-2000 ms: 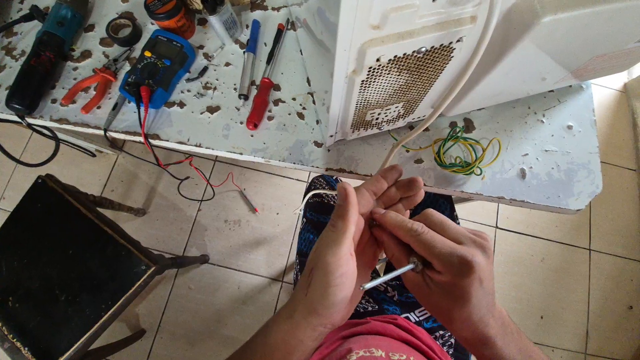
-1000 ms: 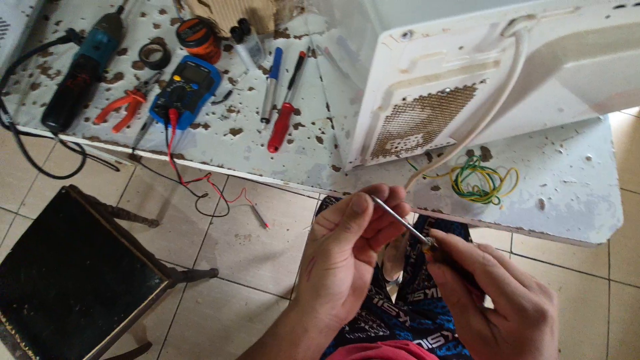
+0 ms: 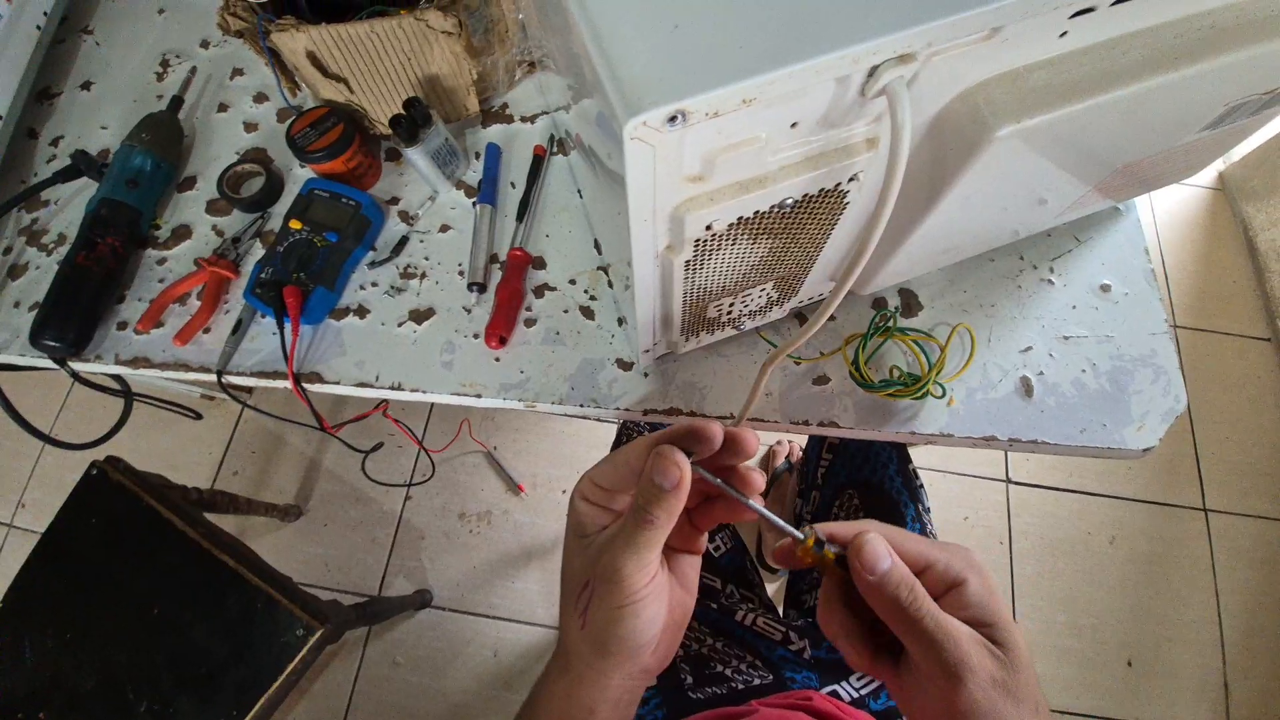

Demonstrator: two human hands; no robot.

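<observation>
My right hand grips the yellow-and-dark handle of a screwdriver, whose metal shaft slants up and left. Its tip meets the fingertips of my left hand, which are curled around the end of a white power cord. What else lies between those fingers is hidden. The cord runs down from the back of a white microwave oven, past its perforated vent. Beside the oven, on the worn table, lies a coil of green and yellow wire.
Left on the table are a power tool, orange pliers, black tape, a blue multimeter with hanging leads, a red-handled screwdriver and a soldering-iron-like blue-and-metal tool. A black-topped stool stands at lower left.
Two seconds ago the screwdriver pointed down and left below my fingers; now its shaft points up to my left fingertips. My right hand has moved away from the left. The view has shifted.
</observation>
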